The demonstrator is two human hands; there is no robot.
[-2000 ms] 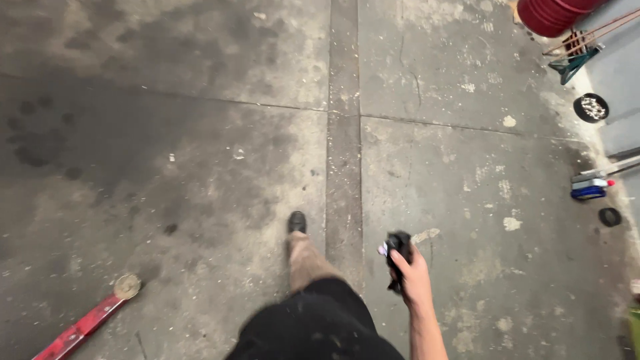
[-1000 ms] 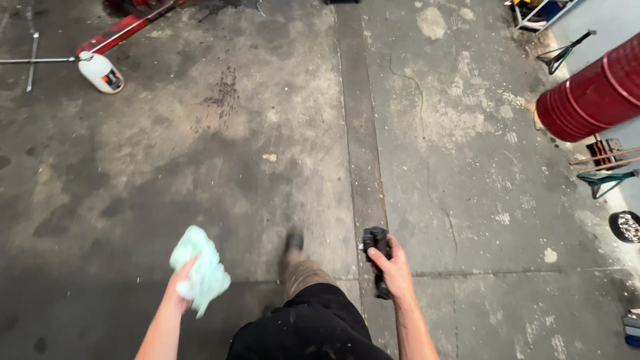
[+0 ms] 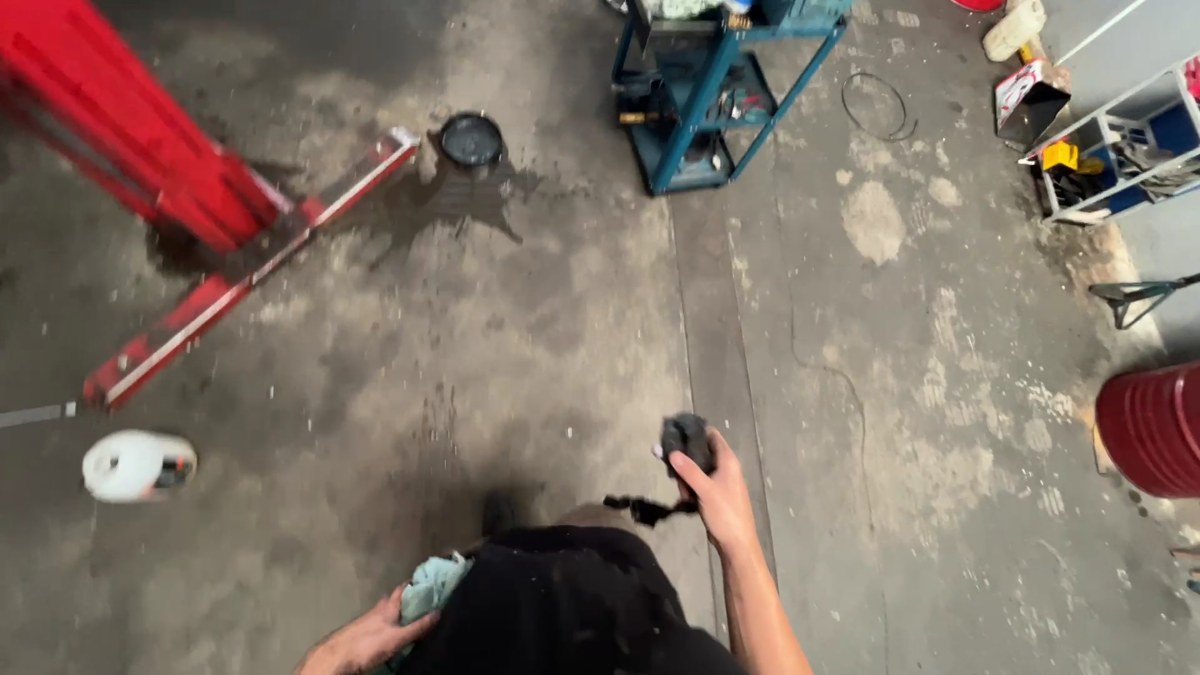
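Observation:
My right hand (image 3: 717,487) grips a dark, bunched object (image 3: 686,444) whose kind I cannot tell, in front of my body at centre right. A black strap-like piece (image 3: 647,509) hangs out beside that hand toward the left. Low at the left, my left hand (image 3: 380,630) holds a crumpled pale green cloth (image 3: 434,586) against my black clothing. Part of the cloth is hidden by the hand and the clothing.
A red lift post (image 3: 141,122) with a floor base stands upper left, near a black round pan (image 3: 472,140) in a dark wet stain. A white jug (image 3: 141,466) lies at left. Ahead is a blue tool cart (image 3: 698,112); a red drum (image 3: 1153,427) and a shelf (image 3: 1116,150) line the right wall.
The view has moved forward over the floor, bringing the cart, pan and red post into sight. My left hand with the cloth is now lower, close to my body. My right hand keeps its hold.

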